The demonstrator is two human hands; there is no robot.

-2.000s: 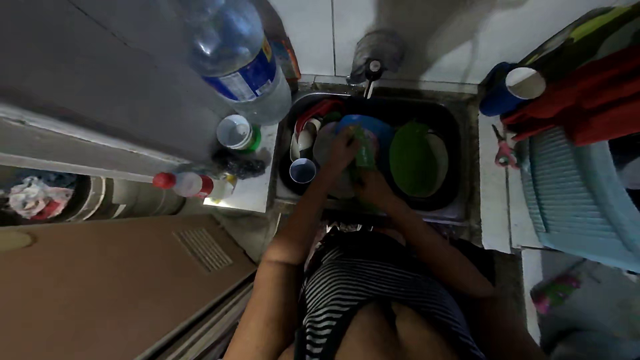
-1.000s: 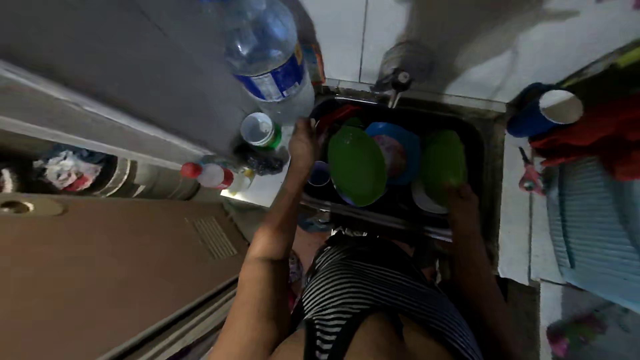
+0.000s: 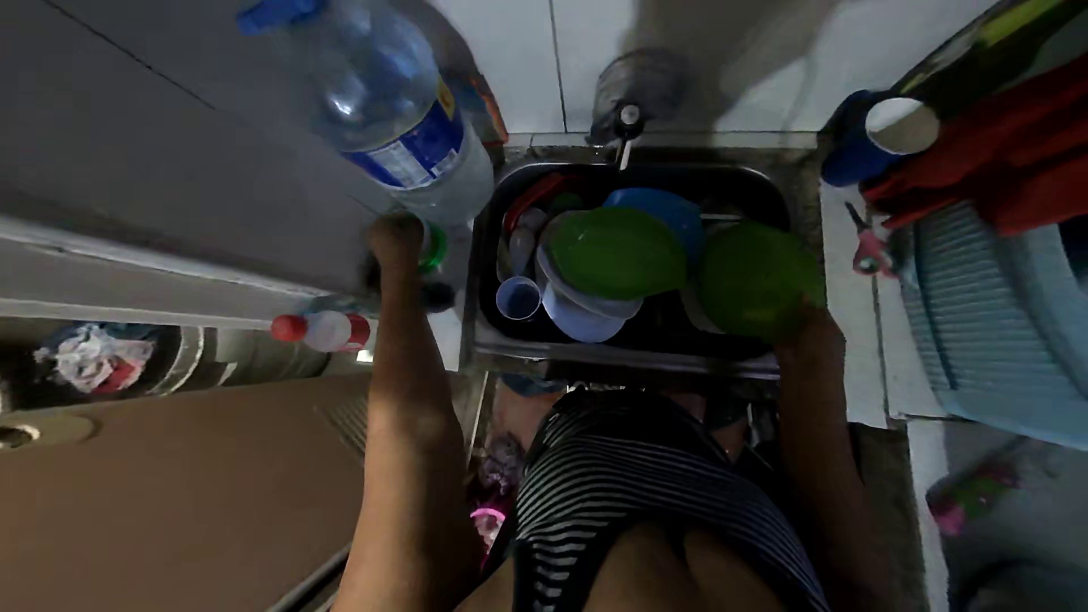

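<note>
My left hand (image 3: 398,246) is over the ledge left of the sink, at the cup and a green-rimmed container (image 3: 434,248); its fingers are blurred and dark. My right hand (image 3: 803,327) grips the lower right edge of a green plastic bowl (image 3: 752,276) at the sink's right side. Another green bowl (image 3: 619,253) lies on white dishes (image 3: 582,319) in the black sink (image 3: 633,340). Behind them is a blue bowl (image 3: 659,208). A small cup (image 3: 518,297) and spoons (image 3: 521,246) are at the sink's left side.
A large plastic water bottle (image 3: 399,127) stands at the back left, and a red-capped bottle (image 3: 323,331) nearer. The faucet (image 3: 628,127) is behind the sink. To the right are a blue cup (image 3: 884,140), scissors (image 3: 870,248), a red cloth (image 3: 1003,153) and a light-blue rack (image 3: 986,323).
Two seconds ago both hands were together over the sink. They have since parted, my left hand moving left to the ledge, my right hand to the green bowl on the right.
</note>
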